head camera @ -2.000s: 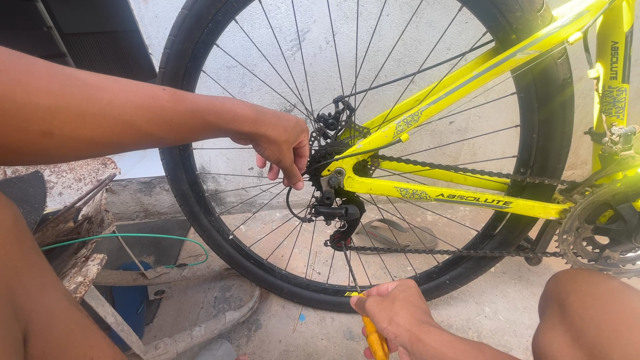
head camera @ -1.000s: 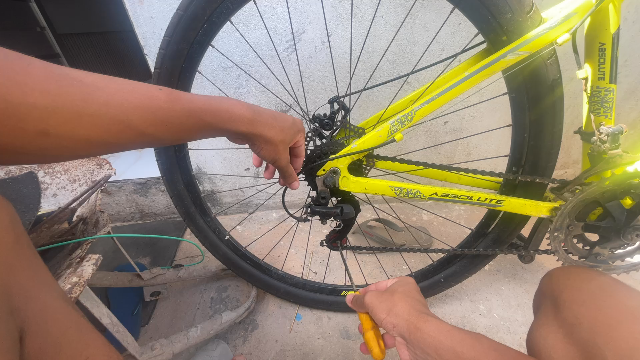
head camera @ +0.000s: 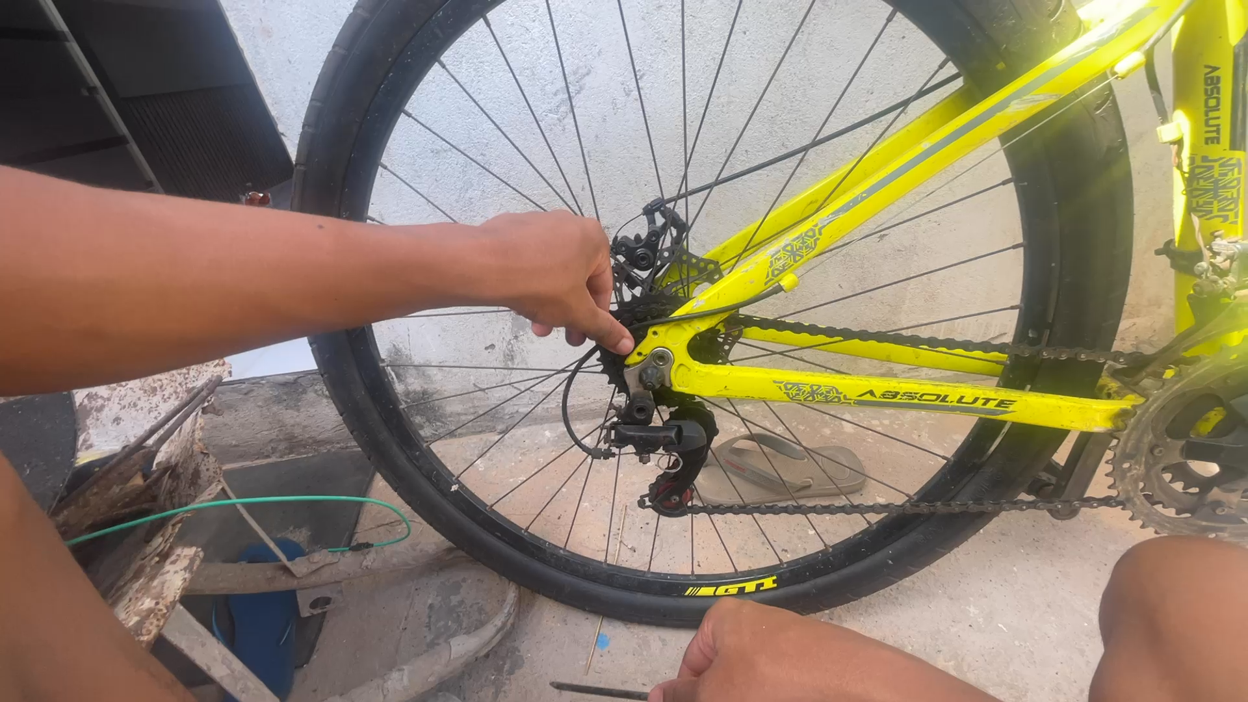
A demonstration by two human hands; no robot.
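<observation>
A bicycle with a yellow frame (head camera: pixel 936 394) stands with its rear wheel across the view. My left hand (head camera: pixel 561 278) reaches in from the left, its fingertips at the black shift cable housing (head camera: pixel 566 395) beside the rear dropout; whether they grip it is hard to tell. Below hangs the rear derailleur (head camera: pixel 648 439), with the chain (head camera: pixel 877 508) running through it. Under the tyre (head camera: pixel 624 606), my right hand (head camera: pixel 731 653) holds a screwdriver whose dark shaft (head camera: pixel 597 690) points left. The handle is hidden.
Rusty, worn metal and wood pieces (head camera: pixel 156 556) stand at the left, with a green cable (head camera: pixel 292 499) looping over them. A blue sandal (head camera: pixel 261 614) lies below. Behind the wheel are a beige flip-flop (head camera: pixel 780 466) and a white wall (head camera: pixel 624 117). My knee is at the lower right.
My right hand has moved down, taking the screwdriver away from the derailleur; its shaft, upright before, now lies nearly level. My left hand stays beside the rear dropout.
</observation>
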